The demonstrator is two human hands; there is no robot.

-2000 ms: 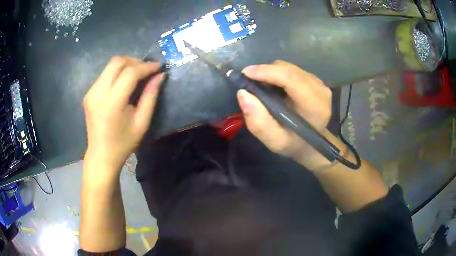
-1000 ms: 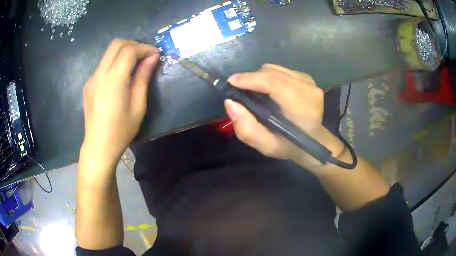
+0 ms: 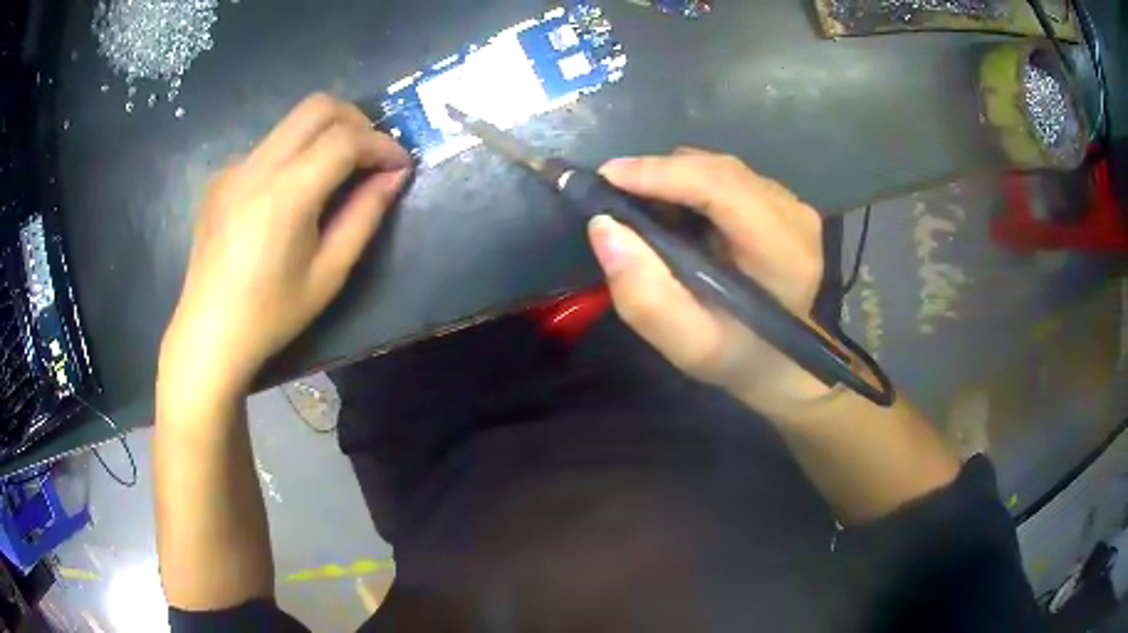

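A blue circuit board [image 3: 501,82] with a bright white middle lies tilted on the dark bench. My right hand [image 3: 717,266] holds a black soldering iron [image 3: 730,297] like a pen; its metal tip is over the left part of the board's white area. My left hand [image 3: 285,210] is at the board's lower left end, with thumb and forefinger pinched together. Whether the fingertips hold a small part or touch the board is too small to tell.
A pile of tiny clear components [image 3: 151,43] lies at the upper left. Black racks [image 3: 37,309] stand at the far left. A brown tray [image 3: 940,17] and a round yellow-rimmed pot [image 3: 1033,105] are at the upper right. A red stool [image 3: 1051,204] shows beyond the bench edge.
The iron's tip has gone from over the white area to the board's lower left end and back up. My left fingertips moved up and left, then back right and down to the board's end.
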